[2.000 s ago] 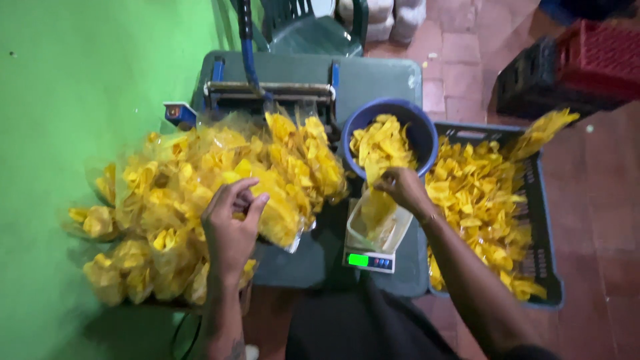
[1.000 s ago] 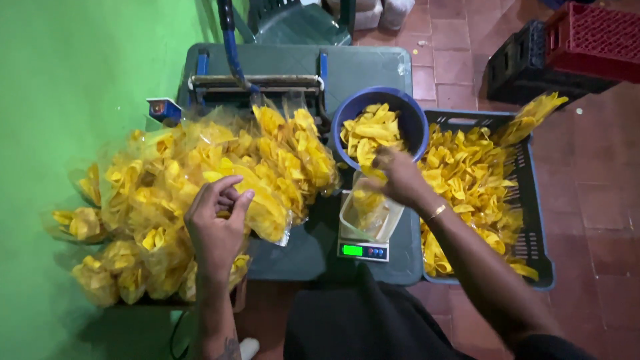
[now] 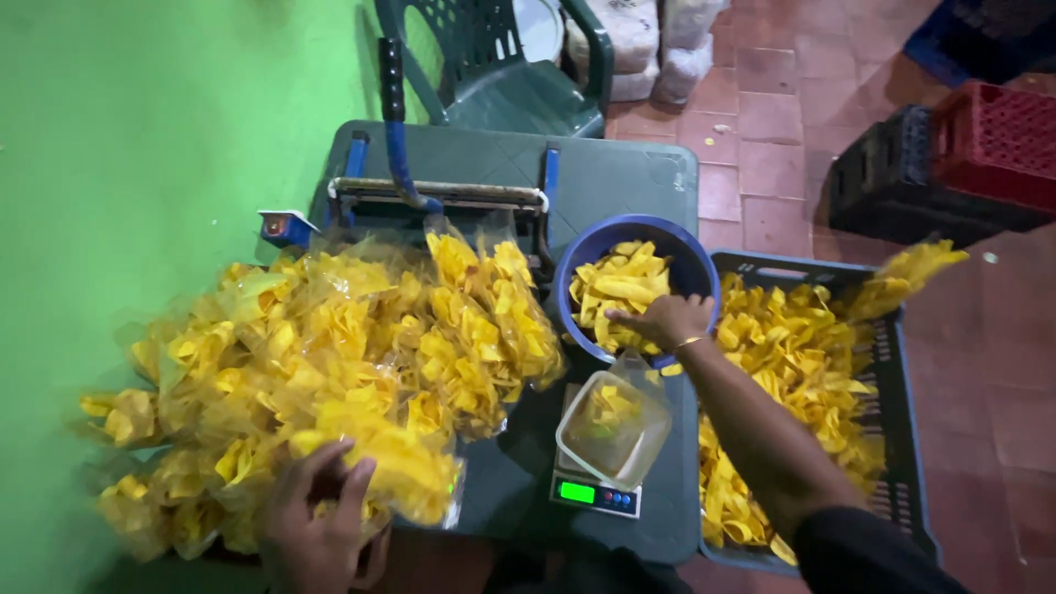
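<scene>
My right hand (image 3: 670, 322) reaches into the blue bowl (image 3: 569, 309) of yellow chips (image 3: 623, 285), at its near right side; whether its fingers grip any chips I cannot tell. Just below the bowl, a clear plastic tub (image 3: 635, 462) holds a plastic bag (image 3: 606, 412) with a few chips in it, on a digital kitchen scale (image 3: 596, 495) with a lit green display. My left hand (image 3: 326, 503), thumb and fingers apart, is at the near edge of a filled clear bag of chips (image 3: 396, 470). More filled bags (image 3: 330, 330) lie heaped across the table's left side.
A blue-framed bag sealer (image 3: 437, 194) with a long lever stands on the green table (image 3: 627, 177). Right of the table is a dark crate (image 3: 907, 412) of loose chips. A green plastic chair (image 3: 520, 91) is behind, stacked crates (image 3: 990, 157) at the upper right.
My right hand has moved from over the tub into the bowl. The bag in the tub has sagged from its upright position. My left hand has stayed by the filled bags.
</scene>
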